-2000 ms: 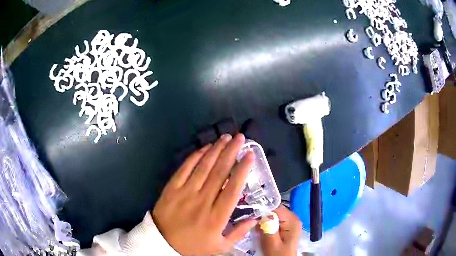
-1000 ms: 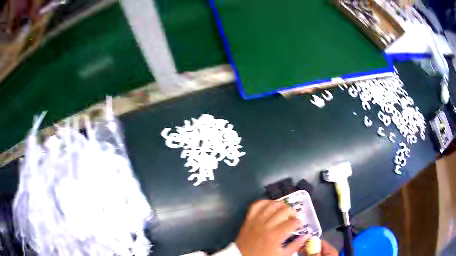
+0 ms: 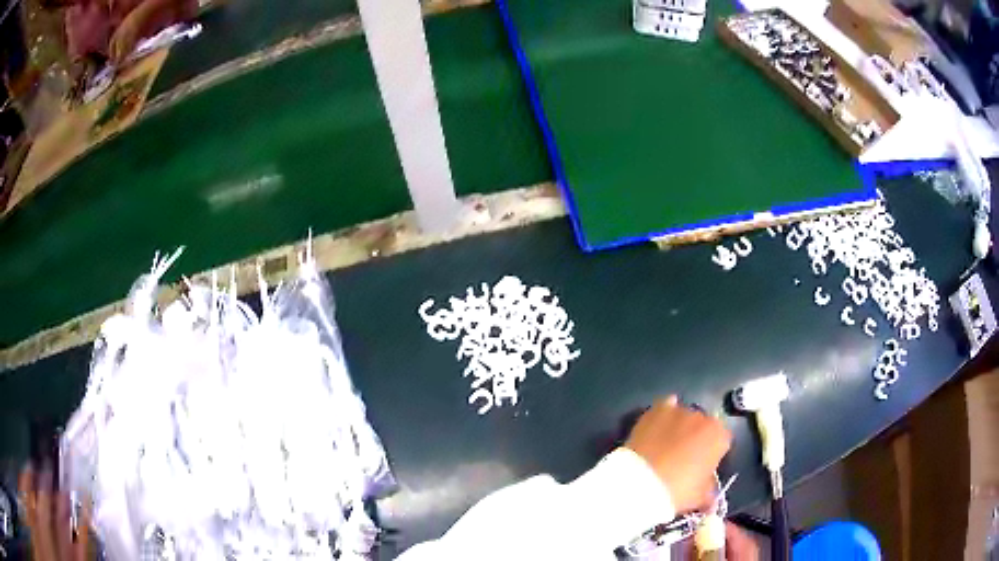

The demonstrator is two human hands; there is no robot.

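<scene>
My left hand (image 3: 679,447) reaches in from the lower left, fingers curled down beside the black pads (image 3: 632,425); what is under its fingers is hidden. My right hand (image 3: 745,541) is cut off by the bottom edge, closed around a short yellowish stub (image 3: 711,535). Thin white wire ends (image 3: 721,495) stick up between the hands. Part of a whitish housing or cord (image 3: 661,537) shows below my left sleeve. The mallet (image 3: 771,436) lies just right of my hands, white head away from me. A pile of white U-clips (image 3: 507,338) lies beyond my left hand.
Bagged white cords (image 3: 225,427) cover the bench at left; another person's blurred hand (image 3: 46,515) is at the left edge. More clips (image 3: 871,263) lie at right. Beyond are a green mat (image 3: 690,132), stacked housings (image 3: 669,18), a parts tray (image 3: 805,82) and a white post (image 3: 411,110). A blue stool (image 3: 838,542) is below.
The view has swung left and up. My left hand has moved off the open housing to beside the black pads, its fingers curled. My right hand stays at the stub. A blurred hand has appeared at left.
</scene>
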